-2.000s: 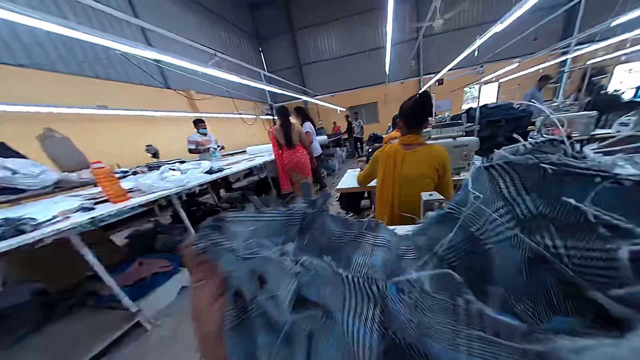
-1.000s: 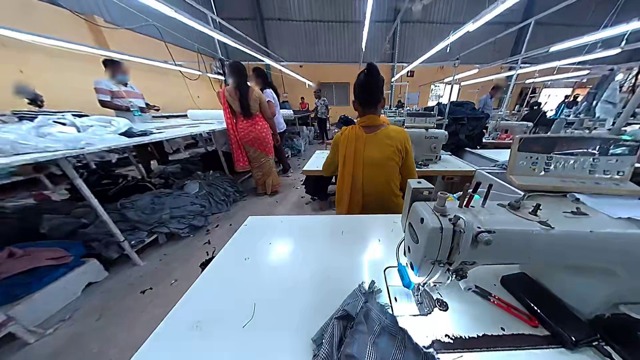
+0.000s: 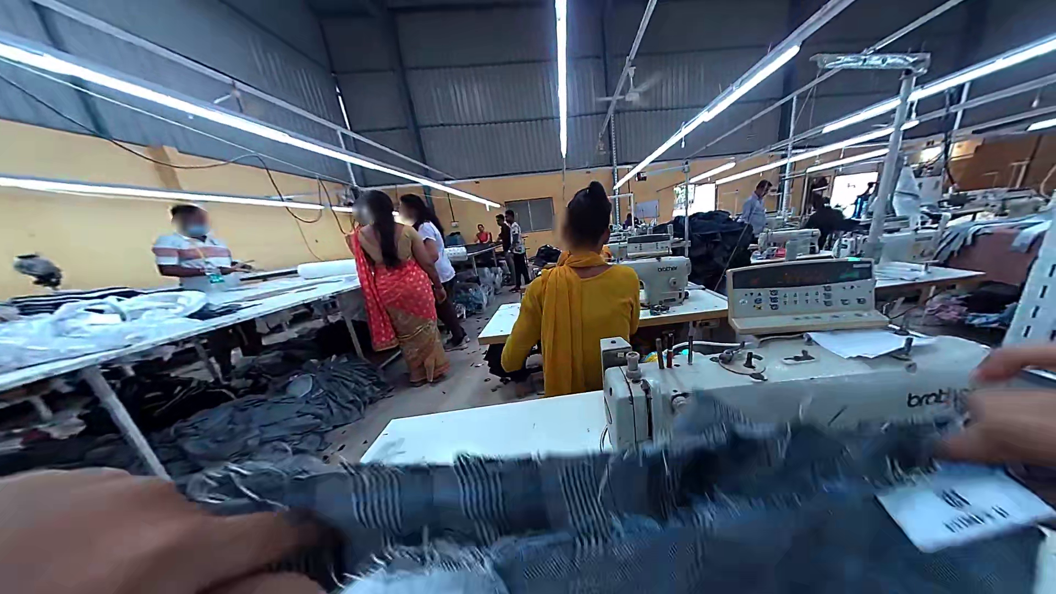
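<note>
A blue-grey checked fabric piece with frayed edges [image 3: 511, 503] is stretched across the bottom of the head view, blurred in part. My left hand [image 3: 148, 536], at the lower left, grips its left end. At the right edge my right hand [image 3: 1002, 408] holds the other end, its fingers partly out of frame. A white paper tag with writing [image 3: 961, 505] lies against the cloth below my right hand. Behind the cloth stands a white Brother sewing machine [image 3: 792, 384] with a control panel [image 3: 804, 289] on top; the cloth hides its needle area.
The white machine table [image 3: 495, 425] extends left of the machine. A person in yellow [image 3: 577, 322] sits ahead at another machine table. To the left, a long table [image 3: 247, 301] bears plastic-wrapped goods, with cloth heaps [image 3: 289, 404] beneath. Other people stand beyond, near the aisle.
One second ago a dark checked cloth lay at the machine table's front and no hands showed. Now both hands hold a cloth spread up in front of the machine.
</note>
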